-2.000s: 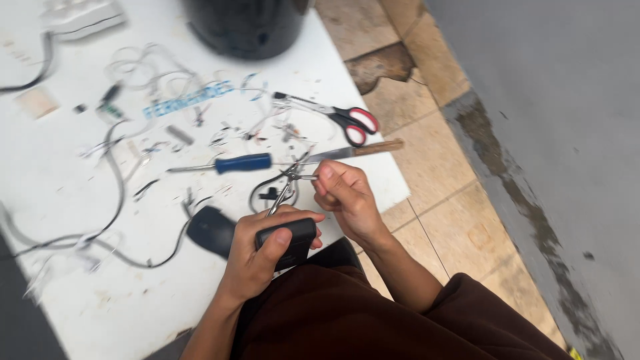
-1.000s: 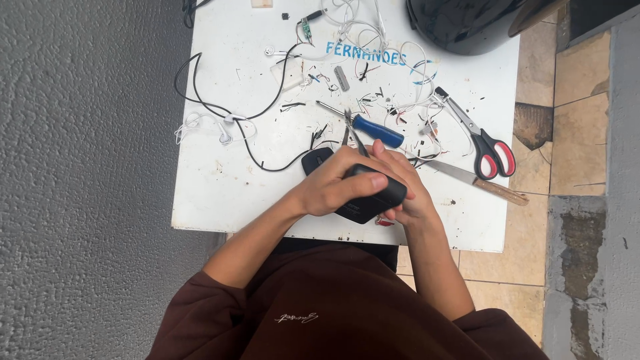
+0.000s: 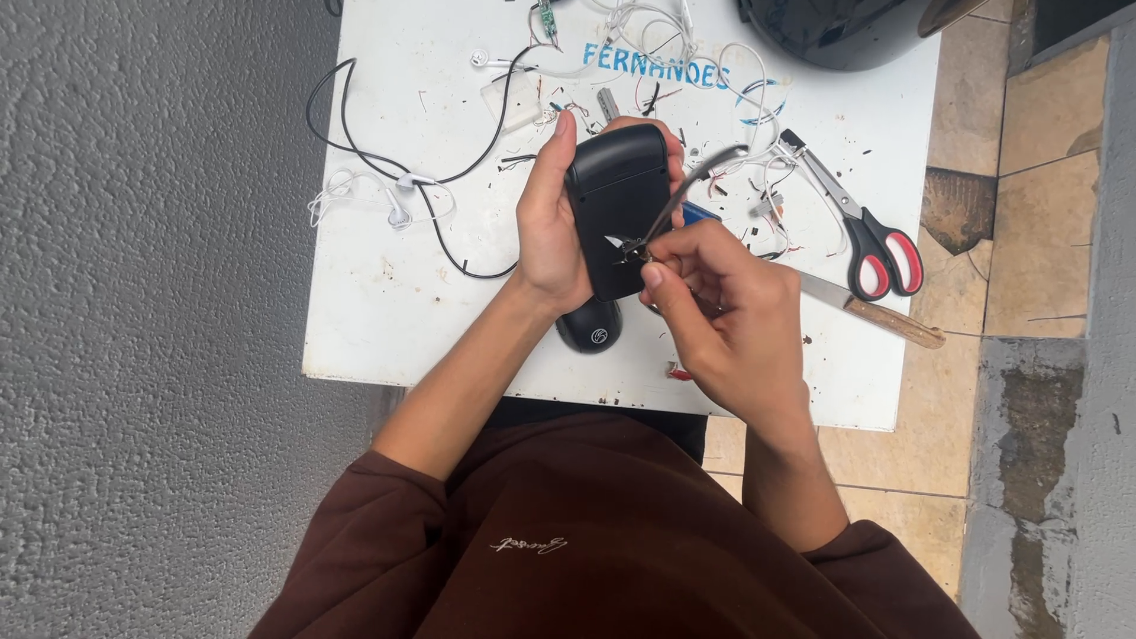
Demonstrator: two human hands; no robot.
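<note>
My left hand (image 3: pixel 555 217) holds a black plastic device (image 3: pixel 621 200) from beneath, its long flat face turned up and fingers wrapped over the far side. In my right hand (image 3: pixel 732 306) is a small metal cutting tool (image 3: pixel 632 248), pinched between thumb and fingers; its short pointed jaws lie over the lower part of the device, and whether they touch it I cannot tell. One dark curved handle sticks out toward the upper right. A black computer mouse (image 3: pixel 590 328) rests on the white table (image 3: pixel 382 311) just below the device, partly covered by it.
Red-and-black scissors (image 3: pixel 874 240) and a wooden-handled knife (image 3: pixel 896 322) lie at the right edge. A blue screwdriver handle (image 3: pixel 699 213) shows behind my right hand. Black cable (image 3: pixel 444 240), white earphones (image 3: pixel 399 209), wire scraps and a small circuit board (image 3: pixel 548 19) are spread about. A black container (image 3: pixel 843 31) stands at the far right.
The black device, held low between both hands a second ago, is now raised with its flat face in view. My right hand has come round to its lower right side with the metal tool.
</note>
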